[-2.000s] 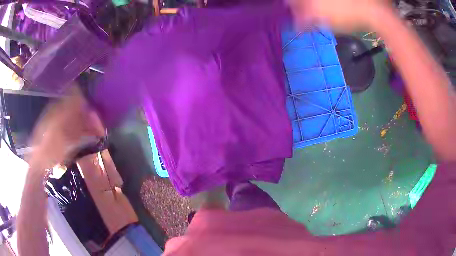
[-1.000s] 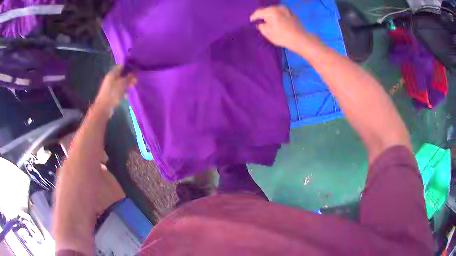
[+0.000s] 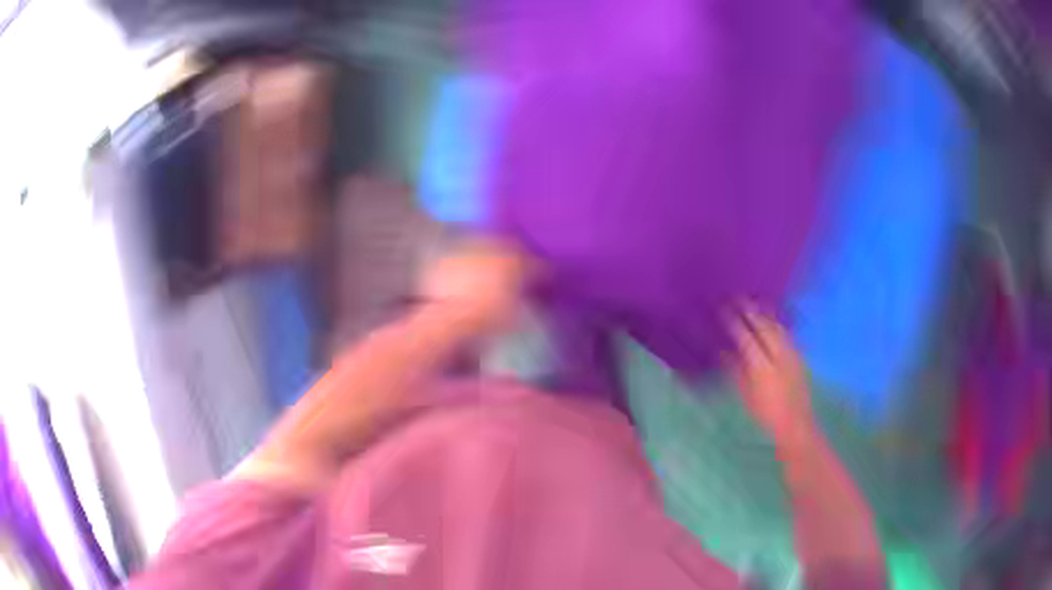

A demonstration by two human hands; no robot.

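The frame is strongly blurred. Purple garments (image 3: 669, 173) lie over a blue crate (image 3: 888, 231), and blue also shows at their left side. My left hand (image 3: 485, 282) is at the near left corner of the purple cloth. My right hand (image 3: 767, 352) is at the near right edge of the cloth, fingers pointing up at it. Blur hides whether either hand grips the cloth.
A brown cardboard-like piece (image 3: 275, 161) stands at the upper left, beside a bright white area. Green floor (image 3: 692, 449) shows below the crate. A red and purple item (image 3: 998, 403) lies at the right.
Both hands have come from the far part of the purple cloth down to its near edge. The view has shifted, with more of the left side showing.
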